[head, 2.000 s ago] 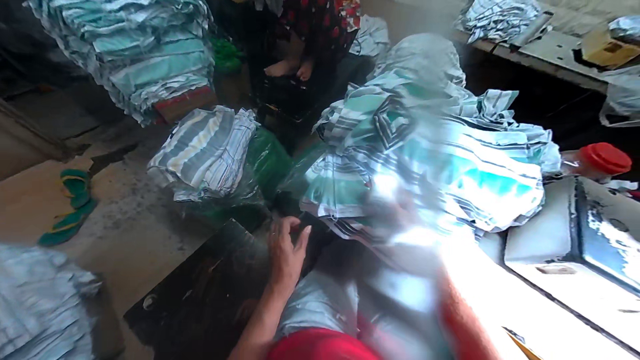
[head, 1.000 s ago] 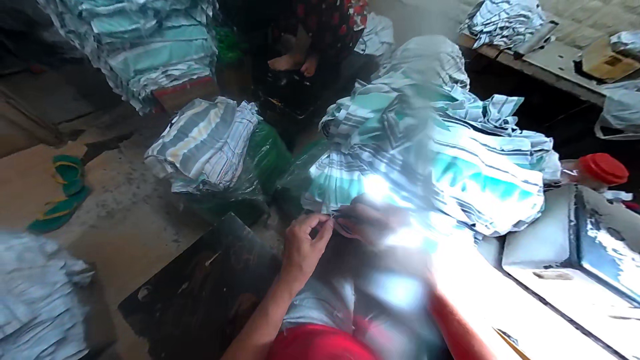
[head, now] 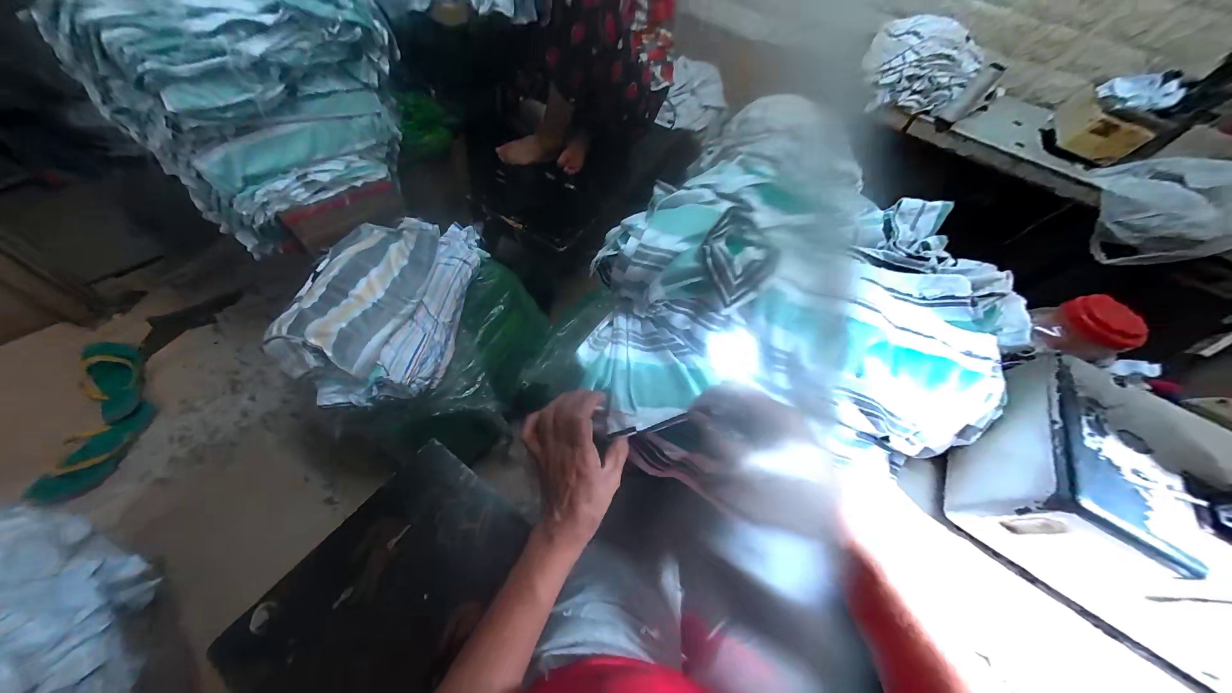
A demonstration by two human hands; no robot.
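My left hand is at the lower edge of a striped green and white cloth, its fingers curled against the edge and thumb near it. My right hand is at the same cloth's lower edge on the right, blurred and washed out by glare, so its fingers are hard to make out. The cloth lies gathered in folds over my lap, part of a heap with more striped cloth to the right. Whether a small tool is in either hand, I cannot tell.
Folded striped cloths rest on a green plastic bag at left. Behind stands a tall cloth stack. A person's bare feet show at top centre. Green flip-flops, a dark board and a red-lidded jar lie around.
My left hand has come up to the cloth's lower edge; two seconds ago it was lower, with thumb and finger apart. The right hand remains around the same edge.
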